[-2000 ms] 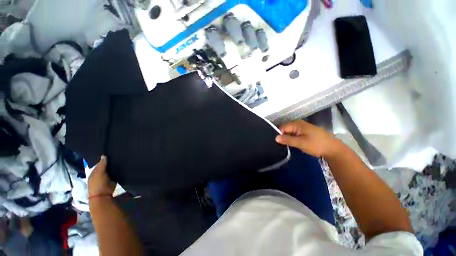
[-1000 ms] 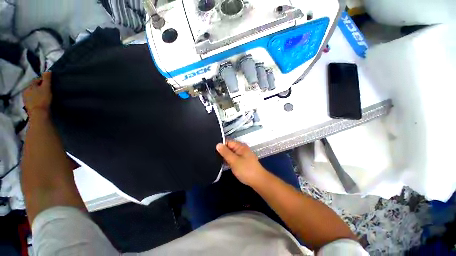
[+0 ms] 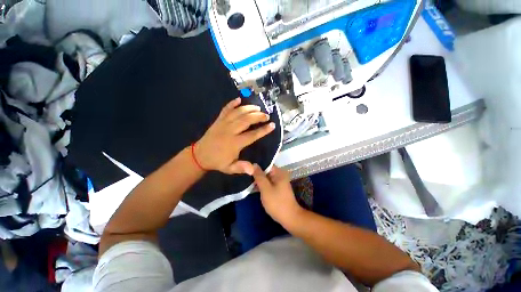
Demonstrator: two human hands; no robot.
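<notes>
The black fabric panel (image 3: pixel 143 97) lies on the table left of the overlock machine (image 3: pixel 308 45), with a white lining panel (image 3: pixel 231 198) showing as a rim along its curved right and lower edge. The panel's edge runs up to the presser foot and needle area (image 3: pixel 271 100). My left hand (image 3: pixel 231 137) lies flat on the black panel, fingers spread, just below the needle area. My right hand (image 3: pixel 277 191) pinches the panel's edge at the table front, beside my left thumb. The exact stitching point is too small to make out.
A smartphone (image 3: pixel 431 88) lies on the table at right. A ruler-like strip (image 3: pixel 377 145) runs along the front edge. White panels (image 3: pixel 491 137) with a grey strip (image 3: pixel 420 182) are at right. Crumpled grey-white garments (image 3: pixel 34 125) heap at left. Scraps (image 3: pixel 457 251) lie at lower right.
My left hand has moved from the panel's far left edge onto the panel near the needle. My right hand still holds the edge, closer to my left hand. The panel has turned.
</notes>
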